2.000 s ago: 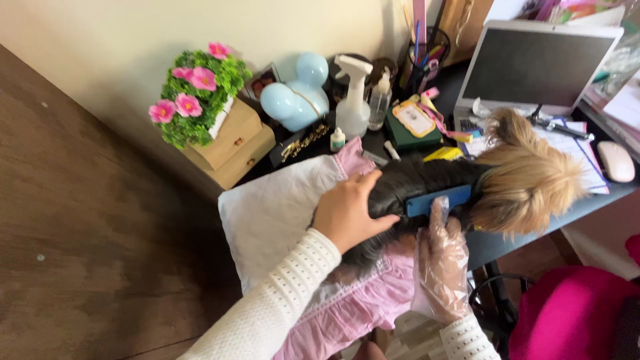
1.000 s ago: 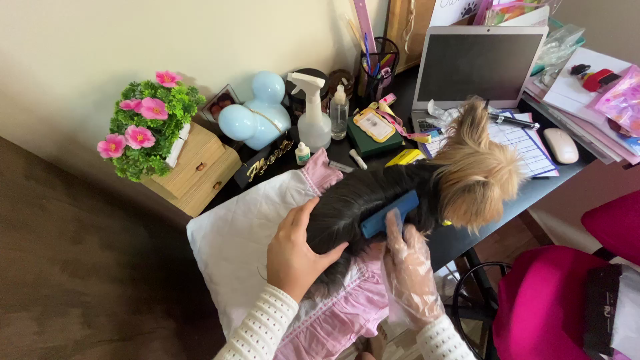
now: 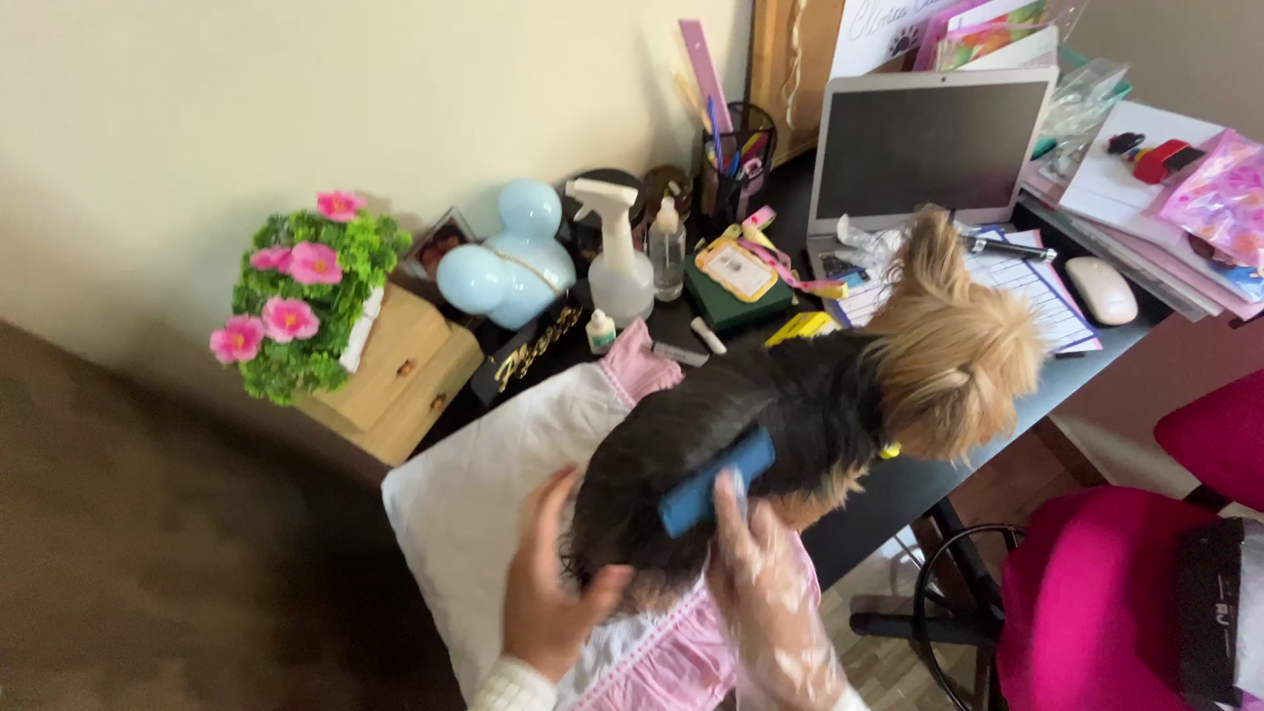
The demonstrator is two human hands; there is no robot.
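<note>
A small long-haired dog (image 3: 681, 434) with a black back and tan head stands on a white cloth with pink ruffles (image 3: 474, 504), its head toward the right. My right hand (image 3: 765, 573), in a clear plastic glove, grips a blue comb or brush (image 3: 718, 484) against the side of the dog's back. My left hand (image 3: 553, 583) is bare, with fingers spread around the dog's rear; whether it touches the fur is hard to tell. The cloth lies on a black desk (image 3: 889, 509).
Behind the dog stand a spray bottle (image 3: 620, 262), a pump bottle (image 3: 668, 252), a green box (image 3: 736, 301) and a balloon-dog figure (image 3: 518, 262). A laptop (image 3: 933, 148) and mouse (image 3: 1101, 291) are at right. Wooden drawers (image 3: 395, 375) hold artificial flowers. A magenta chair (image 3: 1096, 583) stands beside the desk.
The blue tool has moved from near the dog's neck and shoulder back along its side, with my right hand. My left hand has moved toward the dog's rear.
</note>
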